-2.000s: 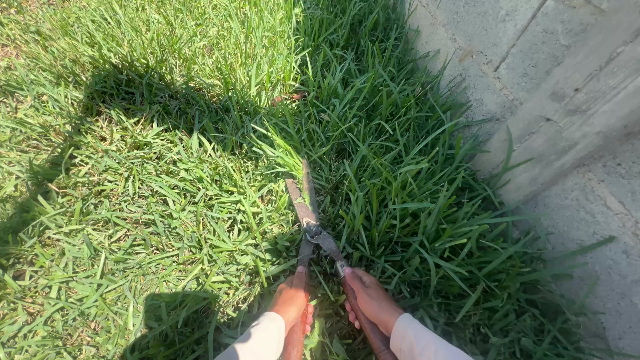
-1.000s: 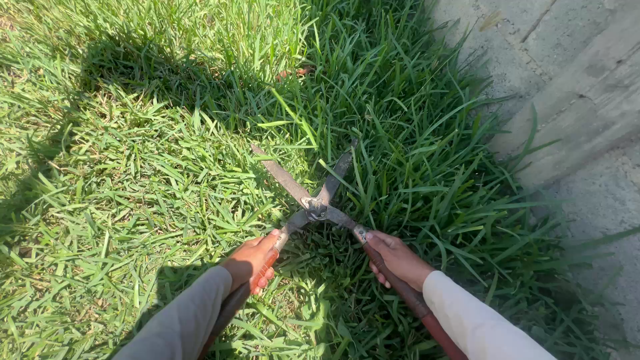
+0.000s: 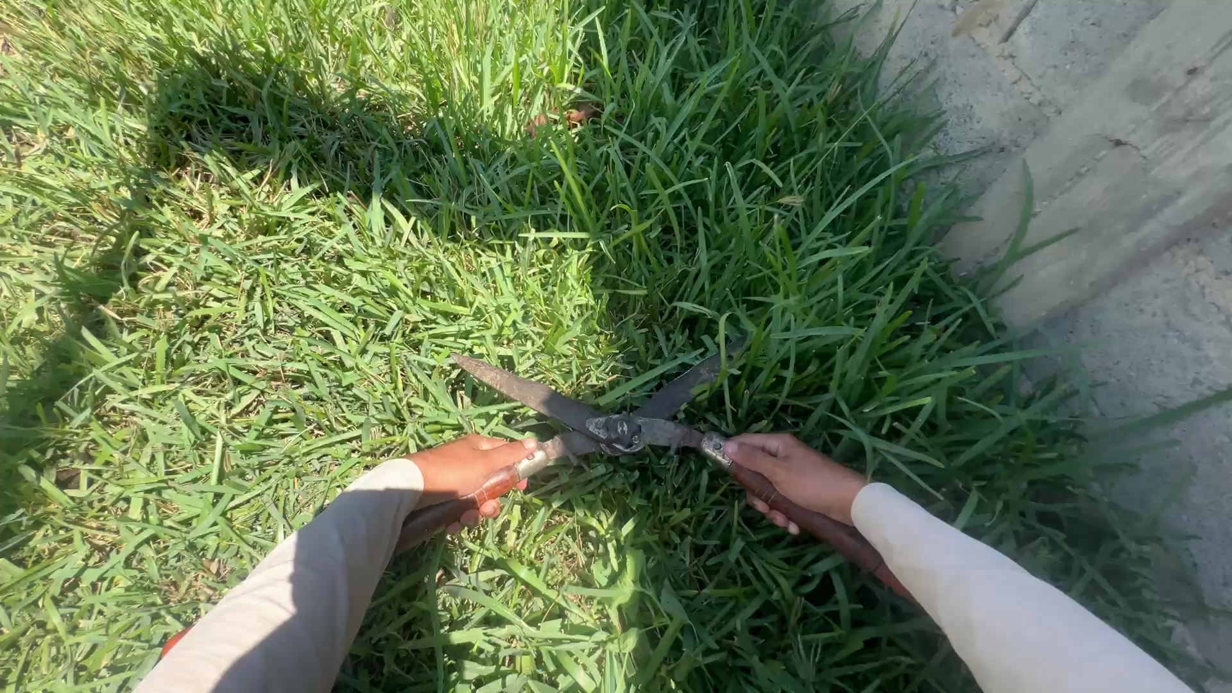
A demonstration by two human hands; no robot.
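Note:
Hedge shears (image 3: 621,433) with dark, worn metal blades lie low over the grass, blades spread wide and pointing away from me. My left hand (image 3: 472,476) grips the left reddish-brown handle near its metal collar. Around the right handle, close to the collar, my right hand (image 3: 797,479) is closed. The left blade rests over short, sunlit grass (image 3: 318,318). The tip of the right blade is partly hidden among taller, shaded grass (image 3: 818,289).
A rough grey concrete wall (image 3: 1136,164) runs along the right side, with long grass blades leaning against its foot. Brown dry leaves (image 3: 568,117) lie in the grass at the upper middle. Shadows fall across the lawn at left.
Two seconds ago the shears' blades were nearly together with grass at them; they have since spread wide. My hands have moved apart with the handles.

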